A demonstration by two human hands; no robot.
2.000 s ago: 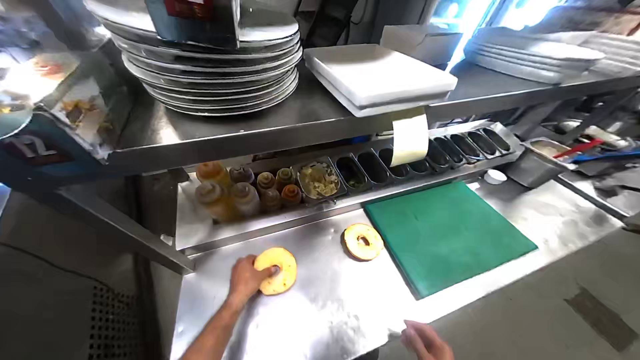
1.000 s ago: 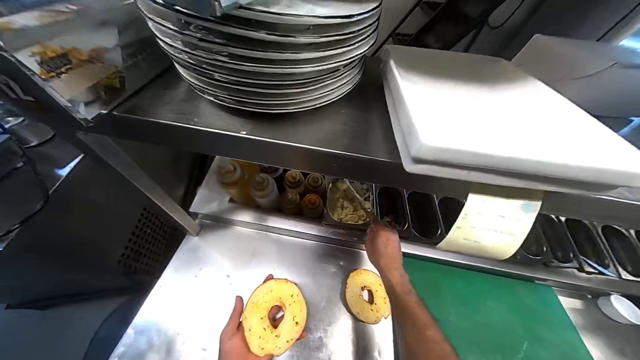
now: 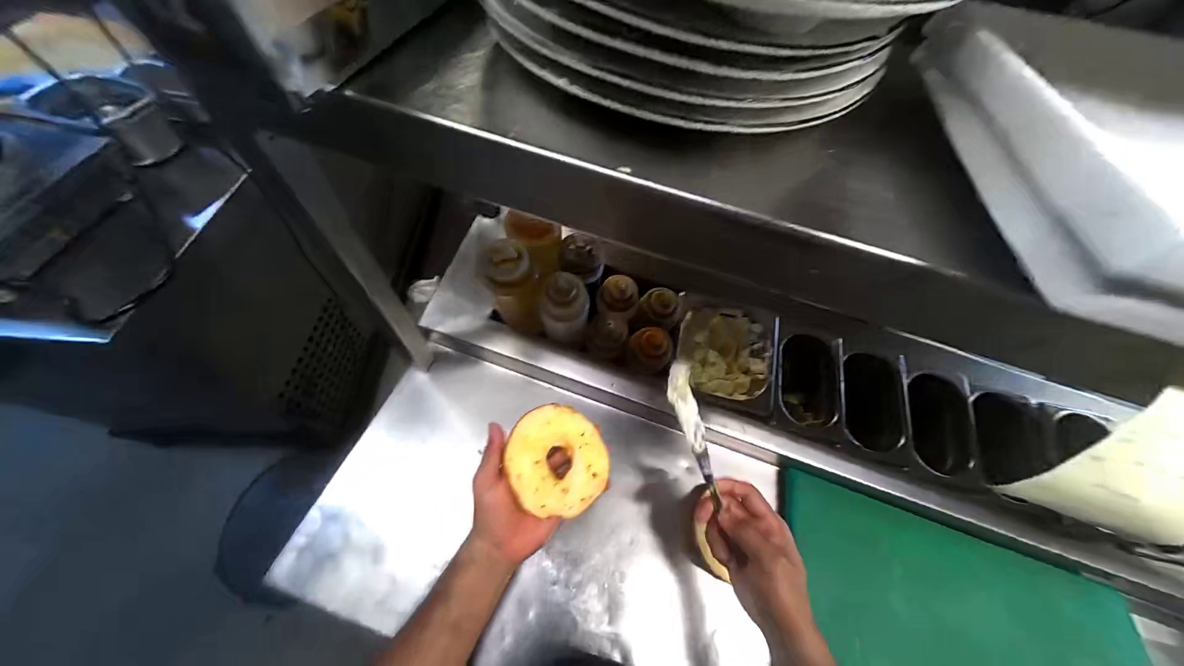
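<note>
On my left hand (image 3: 509, 513) rests a toasted bagel half (image 3: 557, 461), its cut face up, with the fingers beneath it and the thumb at its left edge. My right hand (image 3: 751, 546) grips a spreading knife (image 3: 692, 421) by its handle; a thick white spread coats the blade, which points up and away. Partly hidden behind the right hand, a second bagel half (image 3: 710, 553) lies on the steel counter (image 3: 592, 592). Beyond the blade sits a metal pan of pale, chunky food (image 3: 726, 356).
Squeeze bottles (image 3: 564, 305) stand left of that pan, and several dark narrow pans (image 3: 874, 402) run to its right. A green cutting board (image 3: 953, 573) lies at the right. Above hangs a steel shelf (image 3: 666, 203) with stacked plates (image 3: 703, 74) and white containers (image 3: 1064, 185).
My left hand has lifted the bagel half off the counter. My right hand, at the food pan one second ago, has come back toward me with the coated knife. The view has shifted closer.
</note>
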